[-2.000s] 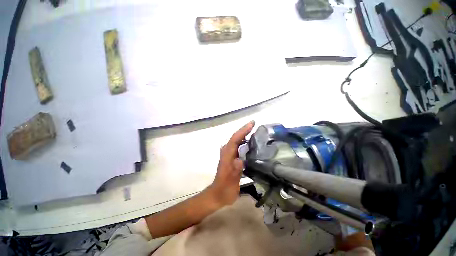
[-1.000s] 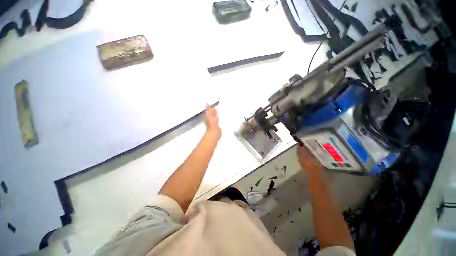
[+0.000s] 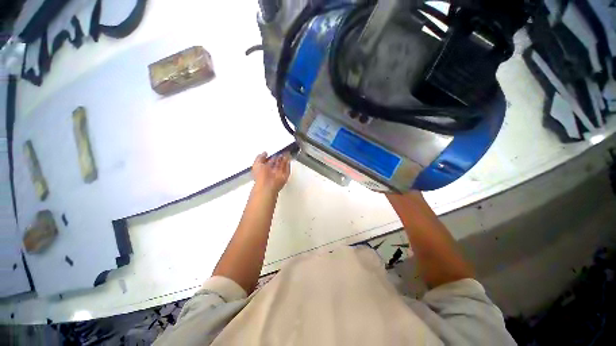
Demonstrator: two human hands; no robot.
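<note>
The straight knife cutting machine (image 3: 398, 101) stands large at the upper middle right, with its silver and blue motor towards me and a black cable looped over it. Part of its base plate (image 3: 323, 166) shows on the table below the motor. My left hand (image 3: 271, 172) lies at the dark cut edge of the fabric lay (image 3: 121, 155), just left of the base plate, fingers apart. My right forearm reaches up under the motor. My right hand (image 3: 403, 197) is mostly hidden behind it, so its grip cannot be seen. The blade is hidden.
A taped block weight (image 3: 181, 70) lies on the lay. Two bar weights (image 3: 84, 144) and another block (image 3: 40, 232) lie at the left. Dark offcuts (image 3: 571, 74) are heaped at the right and more (image 3: 40, 47) at the upper left. Scraps litter the floor.
The machine has swung from the right, tilted, to upright over the table by the lay's edge. My right arm has moved with it. My left hand stays near the cut edge.
</note>
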